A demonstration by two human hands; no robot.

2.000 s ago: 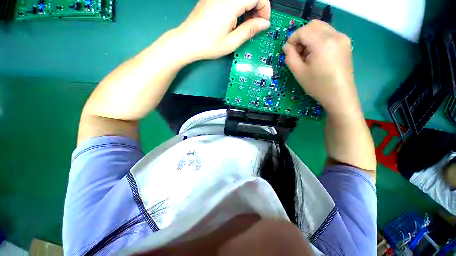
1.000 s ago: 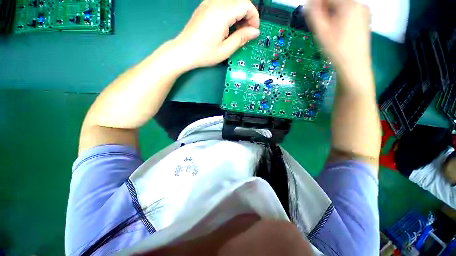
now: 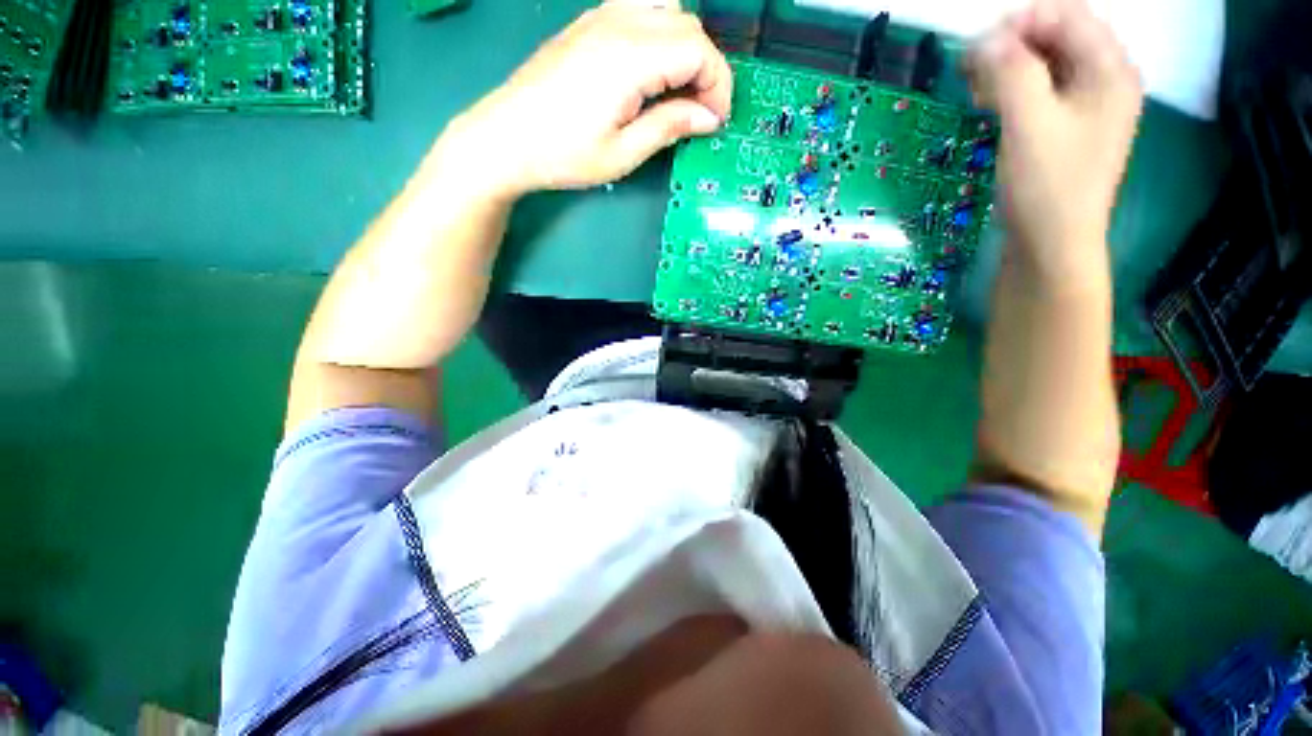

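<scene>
A green circuit board panel (image 3: pixel 820 216) with blue, black and small red components lies on a black ribbed board holder (image 3: pixel 748 377), whose handle slot faces my body. My left hand (image 3: pixel 612 108) is at the panel's upper left corner, fingers curled with fingertips at the edge; whether it grips the panel or a small part cannot be told. My right hand (image 3: pixel 1058 122) is blurred, off the panel's upper right, beside the white paper (image 3: pixel 1173 51). Its fingers are bent together; anything in them cannot be made out.
Stacked board panels (image 3: pixel 238 58) lie at the upper left, with a small green board piece (image 3: pixel 435 5) beside them. Spare black holders (image 3: pixel 1237 288) are at the right. A red stool (image 3: pixel 1163 431) and part of another person (image 3: pixel 1285 535) are beyond the bench, lower right.
My right hand was over the panel two seconds ago, then moved off to the white paper, and is now right of the panel's upper corner. My left hand stays near the upper left corner.
</scene>
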